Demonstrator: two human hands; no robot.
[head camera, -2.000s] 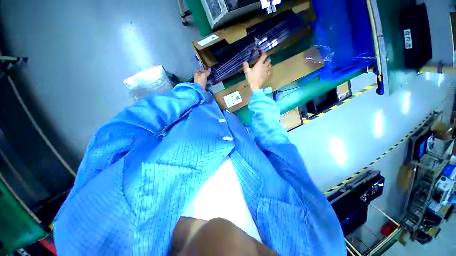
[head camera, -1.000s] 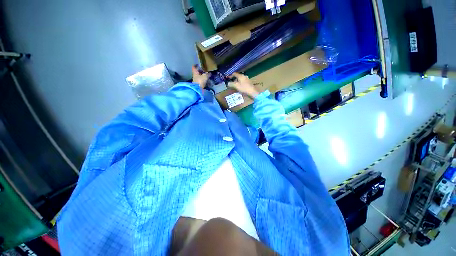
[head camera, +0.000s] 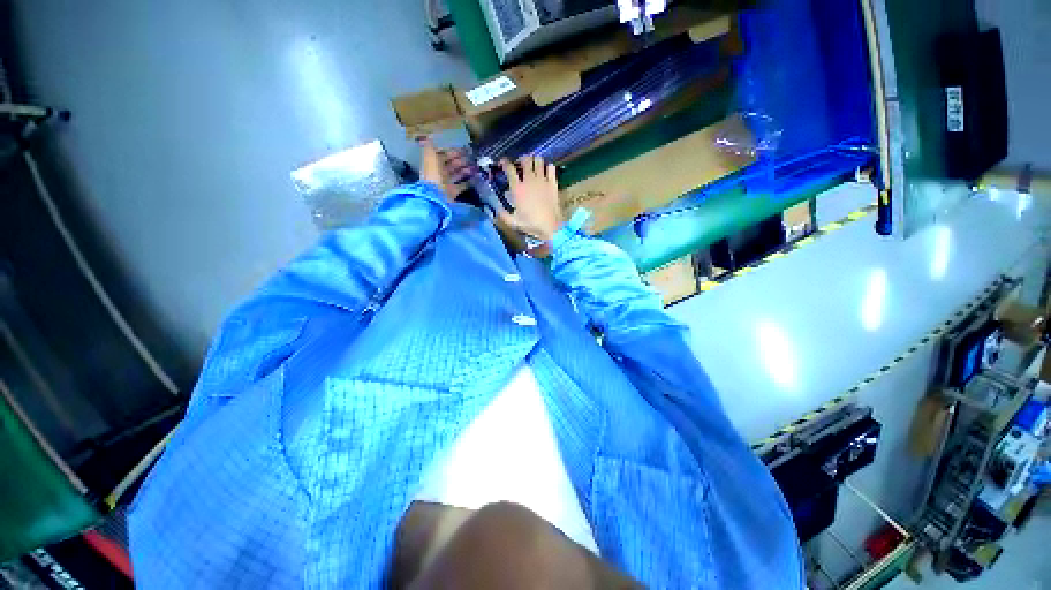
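A bundle of long dark purplish component tubes (head camera: 611, 110) lies slanting in an open long cardboard carton (head camera: 558, 85) with a white label. The near ends of the tubes are between my hands. My left hand (head camera: 444, 169) is at the carton's near left end, beside the tube ends; its grip is too small to make out. My right hand (head camera: 531, 198) is around the near ends from the other side, its fingers spread over them. An end flap (head camera: 426, 112) of the carton stands out to the left, behind my left hand.
A brown carton strip (head camera: 657, 173) lies nearer me on the green bench (head camera: 692, 217). A blue plastic bin (head camera: 801, 81) is to the right, with clear plastic wrap (head camera: 749, 135) at its edge. A grey-white machine (head camera: 542, 25) is behind the carton. A silvery package (head camera: 349, 184) is at left.
My right hand has come back along the tubes to their near ends, near my left hand. The tubes have settled deeper in the carton. The carton's end flap has swung outward to the left.
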